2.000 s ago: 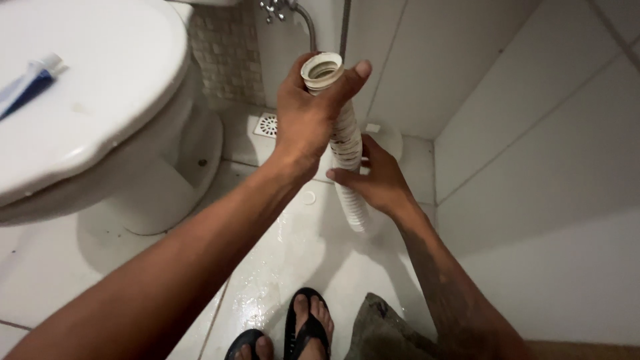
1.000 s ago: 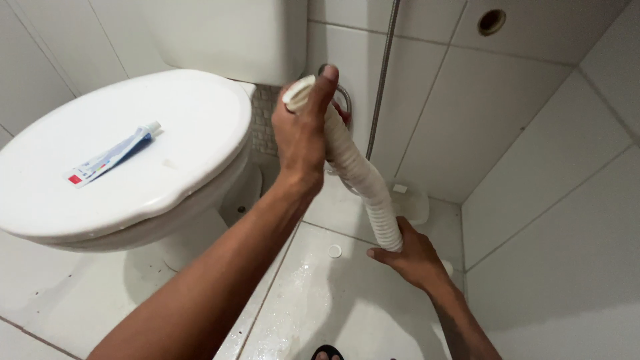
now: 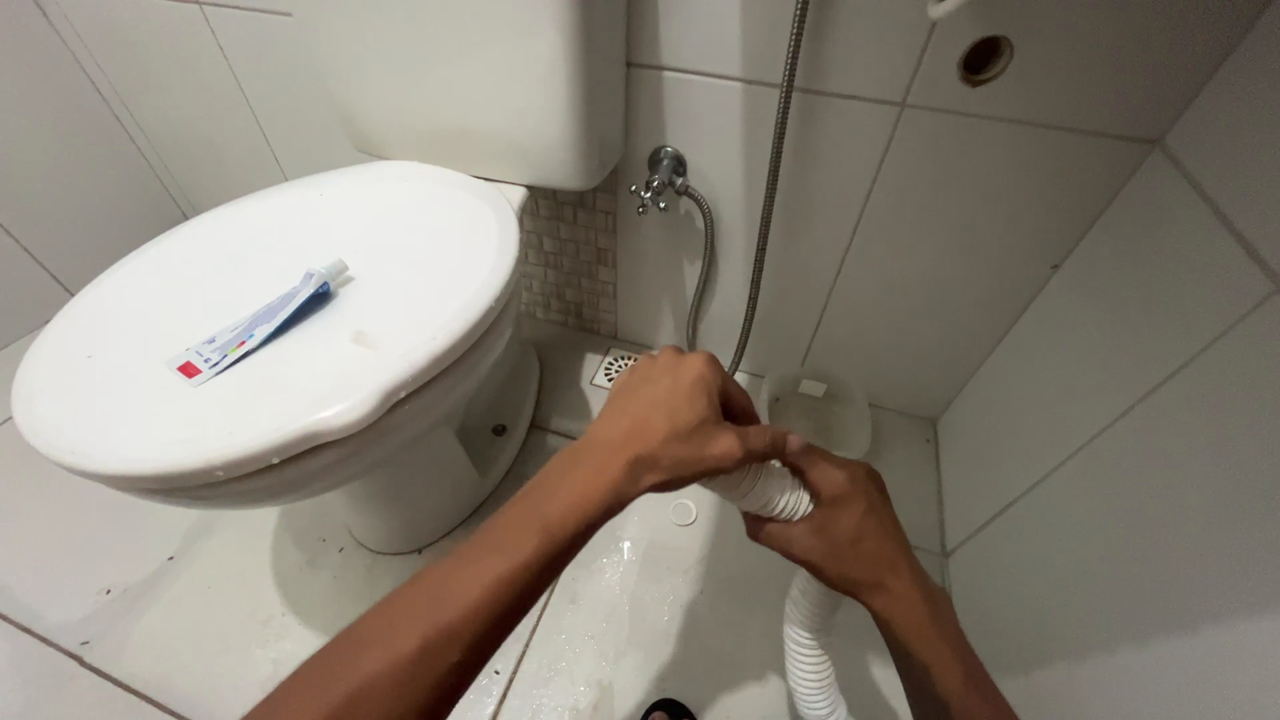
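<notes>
A white corrugated drain hose (image 3: 812, 640) bends through both of my hands over the tiled floor. My left hand (image 3: 690, 420) is closed around its upper part, with the hose's end hidden beneath the fingers. Close beside it, my right hand (image 3: 835, 515) grips the hose a little further down, and the thumbs nearly meet. Below my right hand the hose hangs down past the bottom of the view. A small white ring (image 3: 683, 513) lies on the wet floor, just below my left hand.
At the left stands a toilet with its lid (image 3: 420, 230) down and a toothpaste tube (image 3: 262, 325) on it. Behind my hands are a floor drain (image 3: 614, 368), an angle valve (image 3: 660, 180), a metal shower hose (image 3: 775, 180) and a translucent plastic container (image 3: 845, 415). The right wall has a round hole (image 3: 985, 60).
The hose was stretched out between my hands with its upper end visible; now it is bent, and my hands are close together. My right hand has moved up along it. The view has shifted.
</notes>
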